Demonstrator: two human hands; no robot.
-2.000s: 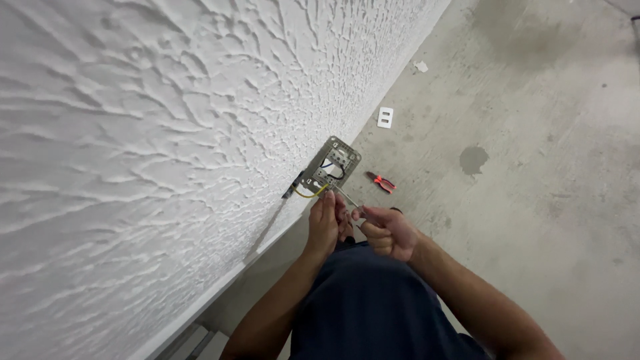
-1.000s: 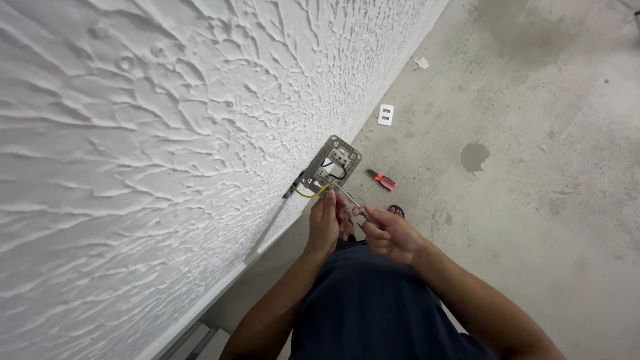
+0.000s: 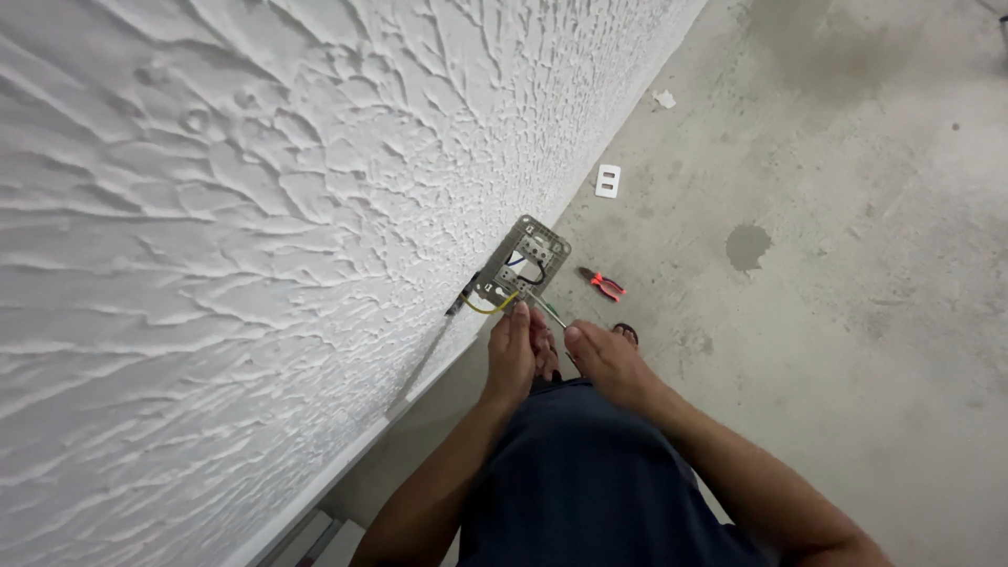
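An electrical outlet frame (image 3: 557,250), grey and seen from its terminal side, is held away from the textured wall. My left hand (image 3: 515,350) grips its lower end with the fingertips. A yellow wire (image 3: 487,310) runs from the wall box opening (image 3: 462,296) to the terminals near my left fingertips, and a black wire (image 3: 540,276) loops across the frame's middle. My right hand (image 3: 606,354) is closed on a screwdriver (image 3: 553,313), its metal shaft reaching the terminals at the frame's lower end. The screwdriver's handle is mostly hidden in my palm.
On the concrete floor lie red-handled cutting pliers (image 3: 607,287), a white outlet cover plate (image 3: 608,181) and a small white scrap (image 3: 665,99). The textured white wall (image 3: 315,197) fills the left side. My feet are just beyond my hands.
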